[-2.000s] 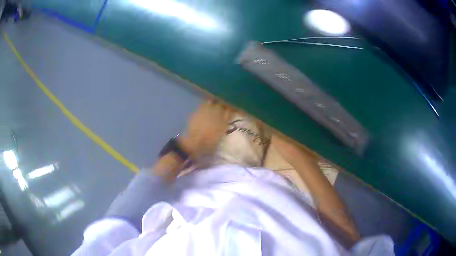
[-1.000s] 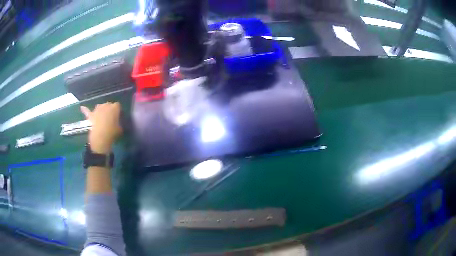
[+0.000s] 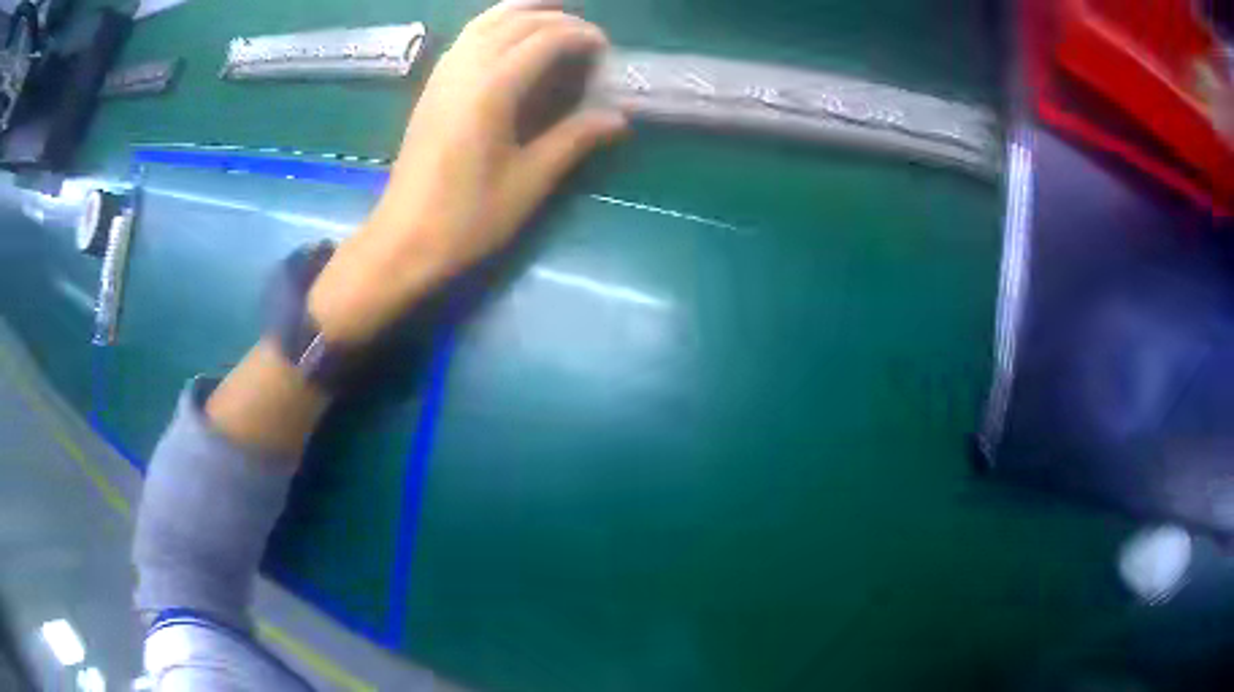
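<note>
My left hand (image 3: 474,162), with a dark band at the wrist, is over the green mat at the upper middle. Its thumb and fingers are around the left end of a long grey bar part (image 3: 798,106) with a row of small marks. The bar lies to the right of the hand and reaches almost to the black board. The fingertips are slightly blurred. A shorter pale bar part (image 3: 325,52) lies to the left of the hand. My right hand is not in view.
The black board (image 3: 1123,352) is at the right, with a red bin (image 3: 1150,81) above it. A white disc (image 3: 1156,562) lies at the lower right. Blue tape (image 3: 420,487) marks the mat. A small bar (image 3: 114,277) and a round white thing (image 3: 95,222) are at the left.
The view has swung left. My left hand has gone from beside a short bar to the end of a long bar. The grey bar near the front edge has left the view.
</note>
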